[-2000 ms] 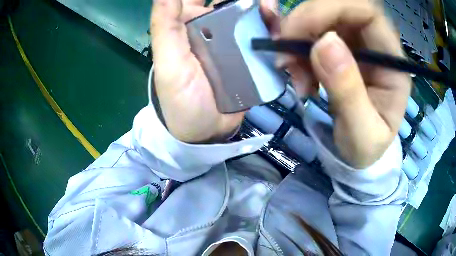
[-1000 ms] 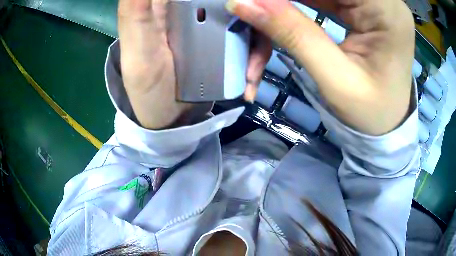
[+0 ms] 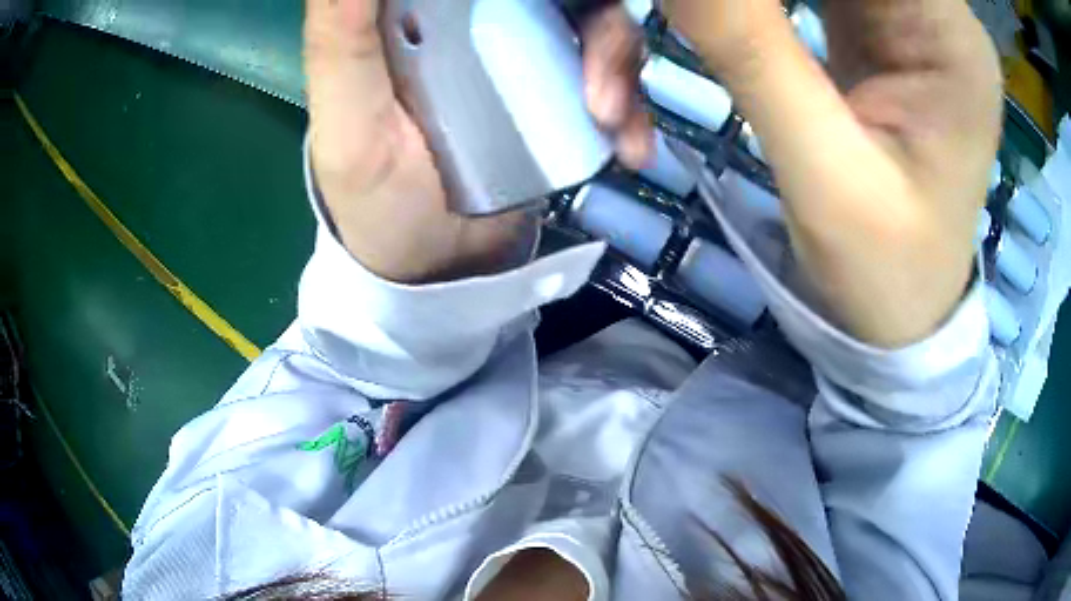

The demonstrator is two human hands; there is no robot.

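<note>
My left hand [image 3: 370, 153] holds a device housing [image 3: 505, 106] near the top of the picture. The housing's grey flat side, with a small slot, faces left and its pale blue glossy curved side faces right; its upper end is cut off. Fingertips show at its right edge. My right hand [image 3: 875, 153] is raised to the right of the housing, its fingers cut off by the top edge; whether it holds anything is hidden. A glossy black tray [image 3: 658, 308] with pale housings in its pockets lies below and behind the hands.
A white sheet [image 3: 1045, 317] lies at the right beside more pale housings. A yellow-orange edge [image 3: 1030, 82] shows at the upper right. A pale green bench surface [image 3: 223, 41] is at the upper left, above green floor [image 3: 176, 164] with a yellow line [image 3: 176, 288].
The housing has turned and tilted in my left hand, showing more of its curved side. My right hand has moved up, and the slim black tool seen in it two seconds ago is out of sight.
</note>
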